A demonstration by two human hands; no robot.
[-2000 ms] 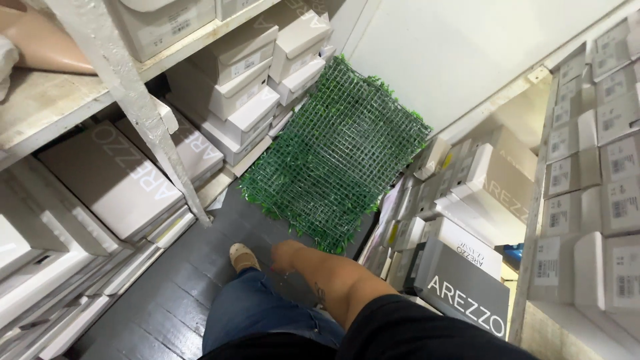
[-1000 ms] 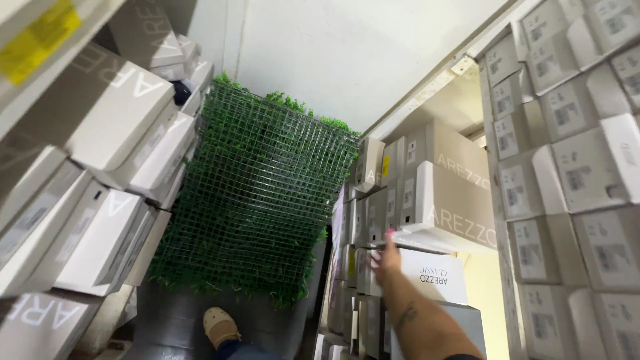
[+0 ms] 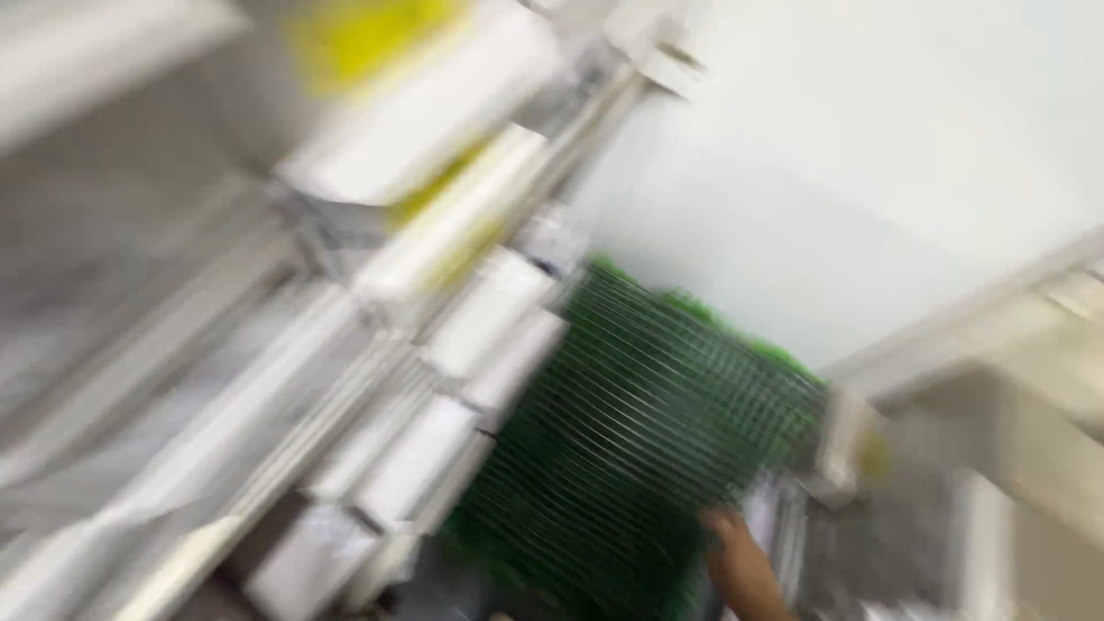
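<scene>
A green artificial-foliage panel with a grid backing (image 3: 638, 440) leans upright against the white wall at the end of the narrow aisle. My right hand (image 3: 731, 539) is at the panel's lower right edge, close to the boxes on that side. Motion blur hides its fingers, so whether it touches or grips the panel cannot be told. My left hand is out of view.
Stacked shoe boxes (image 3: 418, 457) line the left side of the aisle, close to the panel. More boxes (image 3: 906, 492) stand on the right. A white wall (image 3: 845, 172) rises behind the panel. A bit of dark floor (image 3: 444, 591) shows at the bottom.
My right hand has moved from the boxes on the right to the panel's lower right edge. The view has swung strongly and is blurred.
</scene>
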